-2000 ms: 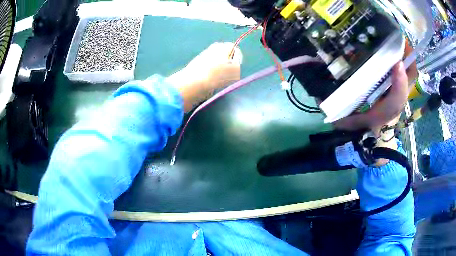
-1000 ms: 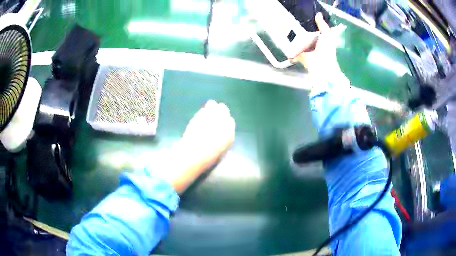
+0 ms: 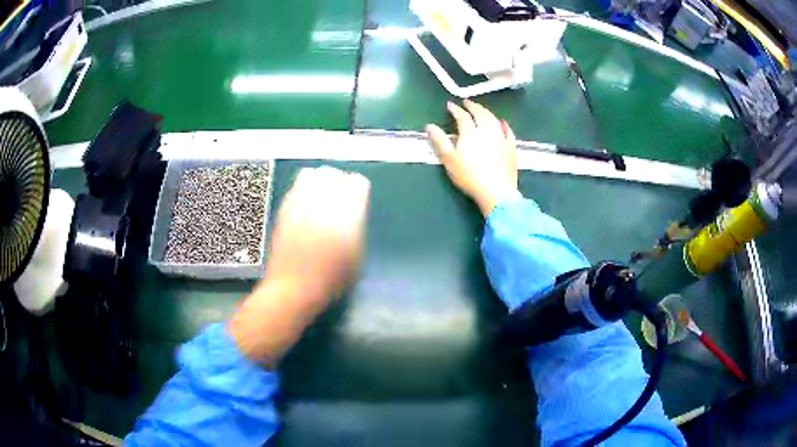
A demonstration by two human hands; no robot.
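Note:
The white housing (image 3: pixel 498 44) stands on the green line at top centre, its open white stand bracket toward me and dark parts on top. My right hand (image 3: pixel 481 157) is open, fingers spread, over the pale edging just below the housing and apart from it. My left hand (image 3: pixel 319 223) is blurred and curled above the bench, right of the screw bin (image 3: pixel 214 214); whether it holds anything cannot be told. The black electric screwdriver (image 3: pixel 564 306) hangs over my right forearm, its cable curving down.
A thin tool with a black handle (image 3: pixel 585 154) lies along the pale edging. At right are a yellow spray can (image 3: pixel 732 229), a clear cup (image 3: pixel 666 321) and a red-handled brush (image 3: pixel 718 351). At left are dark modules (image 3: pixel 96 236) and a fan (image 3: pixel 22 188). Another white unit (image 3: pixel 54 61) stands upper left.
My right hand has let go of the housing, which now stands on the line, and has drawn back toward me. My left hand has moved left, toward the screw bin.

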